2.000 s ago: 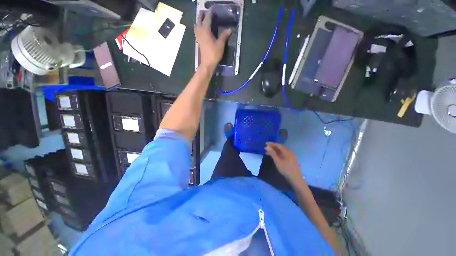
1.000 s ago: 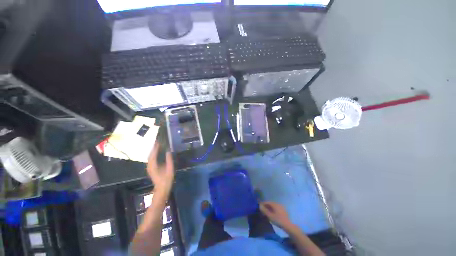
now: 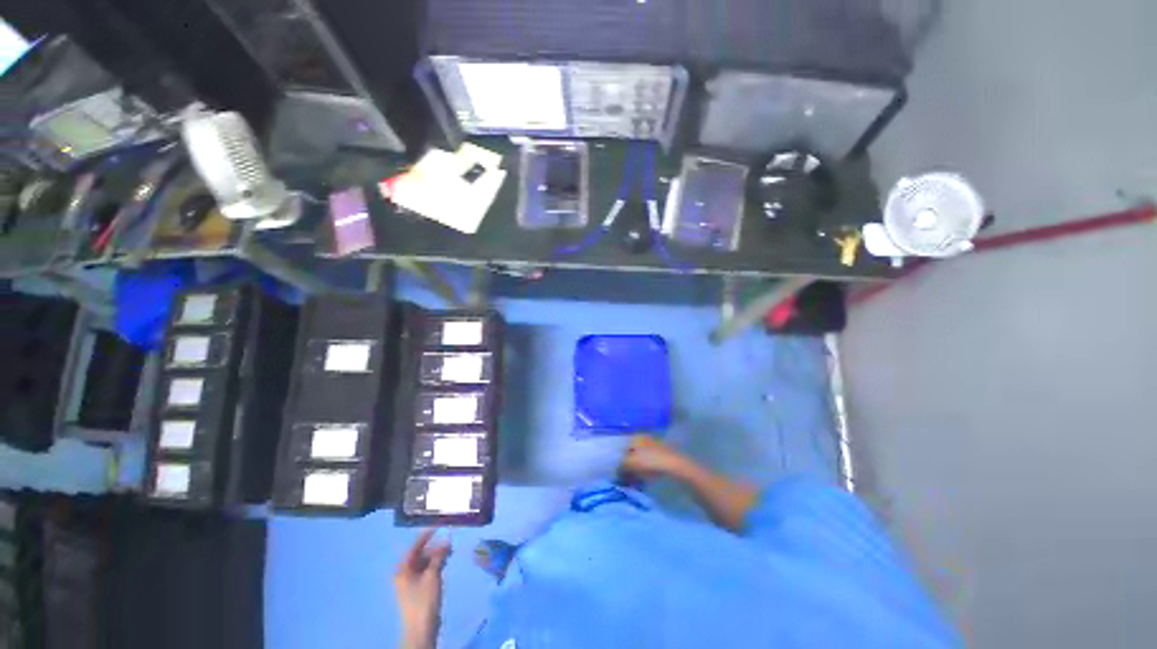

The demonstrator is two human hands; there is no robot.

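My left hand (image 3: 423,586) is at the bottom, just below the near end of a black phone tray (image 3: 489,412). Its fingers are apart and I see nothing in it. The tray holds several smartphones (image 3: 449,494) in a column, with whitish faces. My right hand (image 3: 651,459) is just below the blue stool; its fingers look curled, but it is small and blurred. On the bench, a left coupler plate (image 3: 580,221) bears a dark item, and a right plate (image 3: 680,228) bears a purplish slab.
Two more phone trays (image 3: 343,399) (image 3: 196,396) stand to the left. A blue stool (image 3: 622,385) stands on the floor. The bench holds a tester (image 3: 558,96), cream papers (image 3: 447,190), a pinkish slab (image 3: 352,221), blue cables and white fans (image 3: 933,216) (image 3: 228,159).
My left hand has gone from the left plate to beside the trays. The view has shifted back from the bench, with more of the trays and floor showing. My right hand remains near the stool.
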